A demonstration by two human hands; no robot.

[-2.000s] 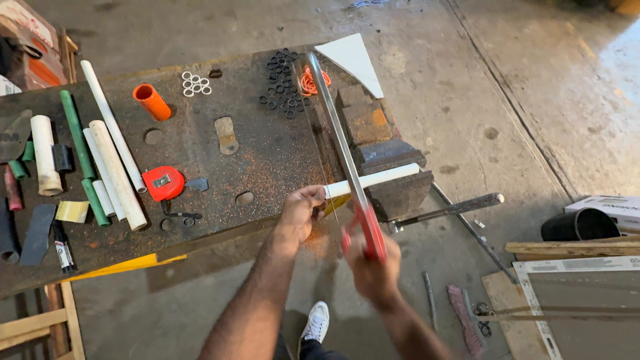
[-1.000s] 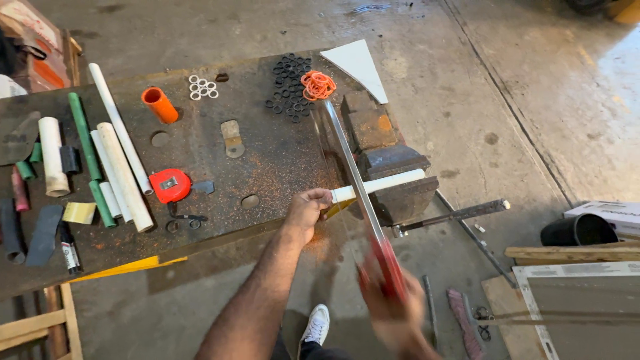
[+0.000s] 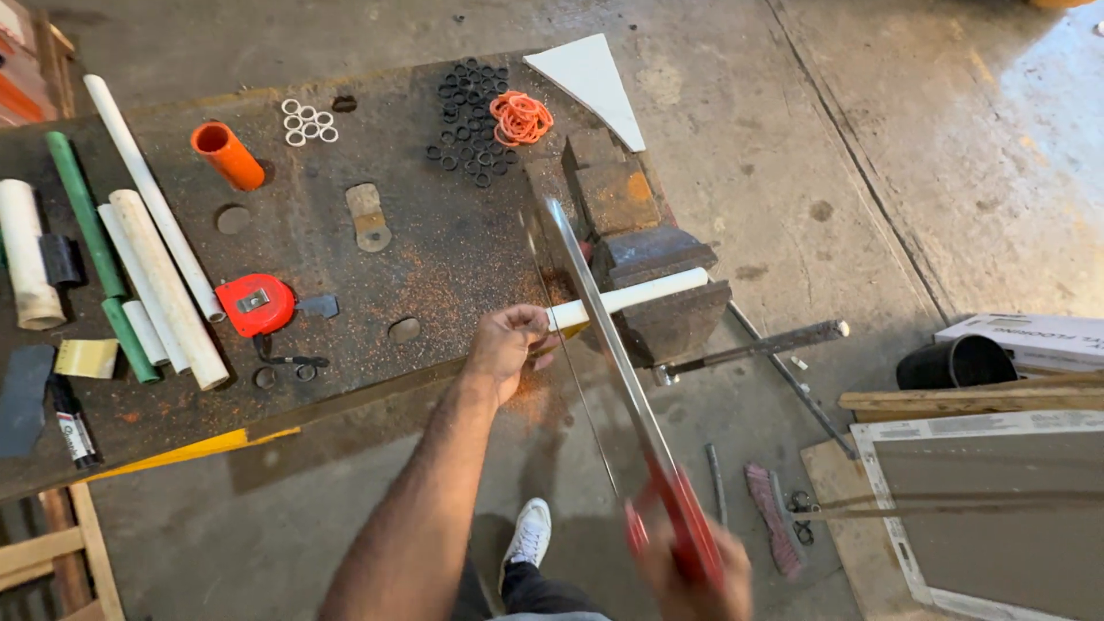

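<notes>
A bench vise (image 3: 677, 315) at the bench's right end clamps a white plastic pipe (image 3: 642, 295). My left hand (image 3: 509, 349) grips the pipe's free left end, with a bit of something yellow under the fingers. In my right hand (image 3: 699, 561), slightly blurred, is the red handle of a hacksaw (image 3: 617, 354). Its thin blade lies across the pipe close beside my left fingers; its silver frame passes over the pipe farther right. Orange and pale shavings (image 3: 431, 289) are scattered on the bench left of the vise.
The dark metal bench (image 3: 302, 198) bears a red tape measure (image 3: 256, 304), an orange pipe (image 3: 227, 155), white and green pipes (image 3: 86, 211), a marker (image 3: 73, 423), white rings (image 3: 309, 122), black rings (image 3: 470, 121) and orange rings (image 3: 520, 118). The vise handle (image 3: 759, 345) juts out over the floor.
The hacksaw and my right hand have shifted back and forth along the saw's length across the frames. My left hand has stayed on the pipe's end.
</notes>
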